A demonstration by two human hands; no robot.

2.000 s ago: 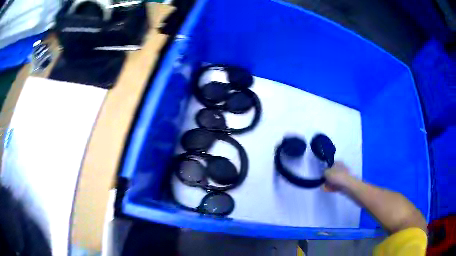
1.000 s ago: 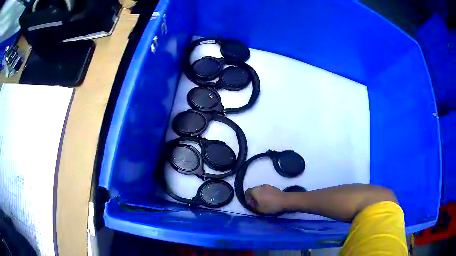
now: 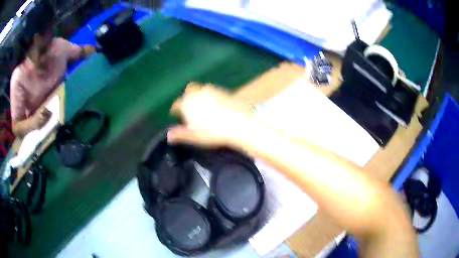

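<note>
My right hand (image 3: 201, 118) is blurred and reaches across the bench from the lower right. Its fingers are parted above the far edge of a pile of black over-ear headphones (image 3: 236, 189); whether they touch the pile cannot be told. Several round ear cups show, with smooth outer faces up. The pile lies on the white mat (image 3: 126, 227) and beside a white sheet (image 3: 322, 113). My left hand is not in view.
A person in pink (image 3: 48, 70) sits across the green belt (image 3: 166, 65). More headphones (image 3: 75, 146) lie on the belt. A tape dispenser (image 3: 370, 65) and a black flat object (image 3: 362, 113) are right. Headphones (image 3: 422, 199) lie in the blue bin (image 3: 438, 136).
The view has swung from the bin to the bench. My right hand has let go of the headphones in the bin and is now over the pile.
</note>
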